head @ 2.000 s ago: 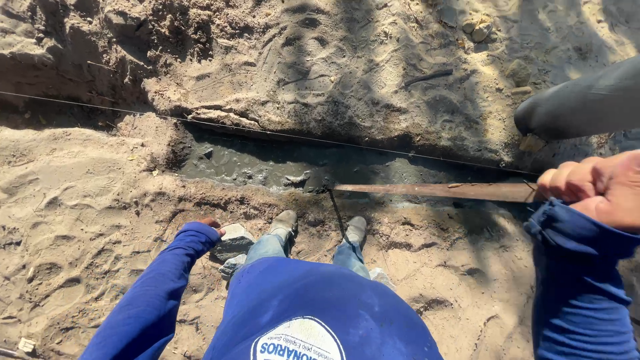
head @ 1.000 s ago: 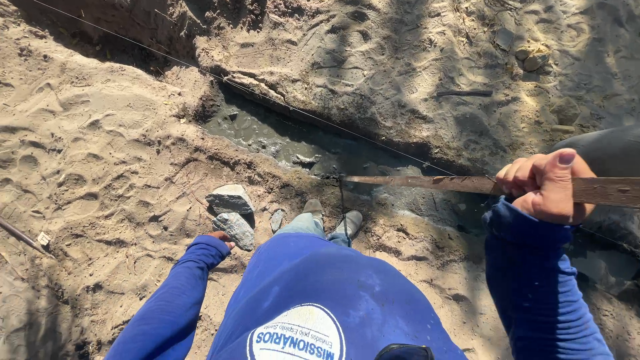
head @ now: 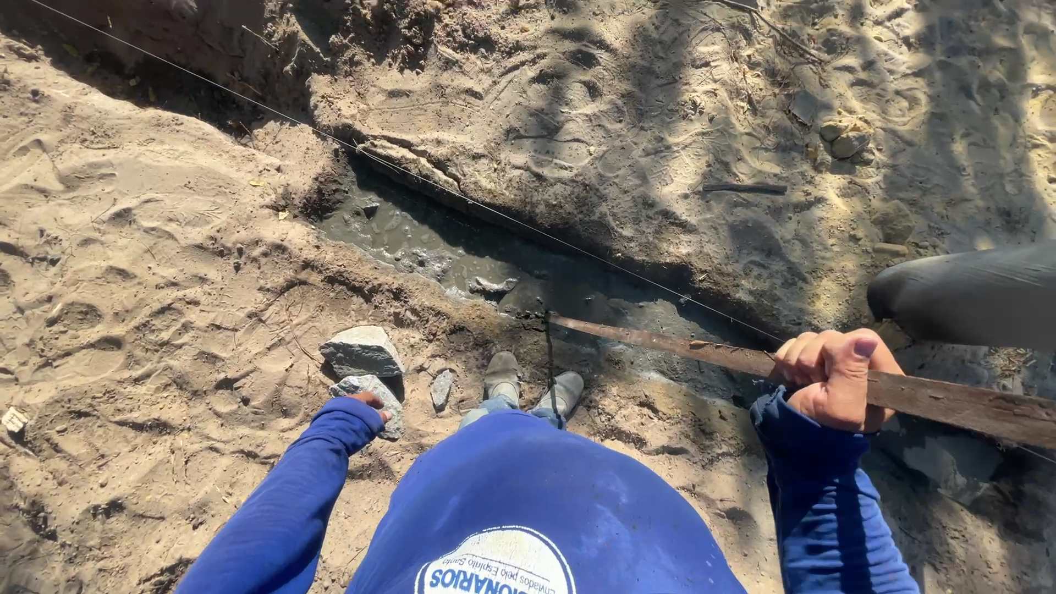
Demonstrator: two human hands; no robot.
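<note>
My right hand (head: 843, 378) is closed around a long weathered wooden board (head: 697, 350), which slants down over the wet mortar (head: 462, 262) in a narrow trench. The board's far end lies near the trench edge, above my shoes. On the left, my left hand (head: 371, 403) hangs low, its fingers partly hidden by the blue sleeve and overlapping a grey stone (head: 371, 388) in view; whether they touch it is unclear. A bigger grey stone (head: 361, 351) lies just beyond, and a small one (head: 441, 388) to its right.
A taut string line (head: 511, 216) crosses diagonally above the trench. At the right a dark grey cylindrical object (head: 965, 297) juts into view. My shoes (head: 503, 378) stand on sand beside the trench. A stick (head: 744, 188) and several small stones lie on the far bank.
The right hand stays on the board, its thumb now turned up; more of the board shows beyond it than two seconds ago. The view has turned somewhat.
</note>
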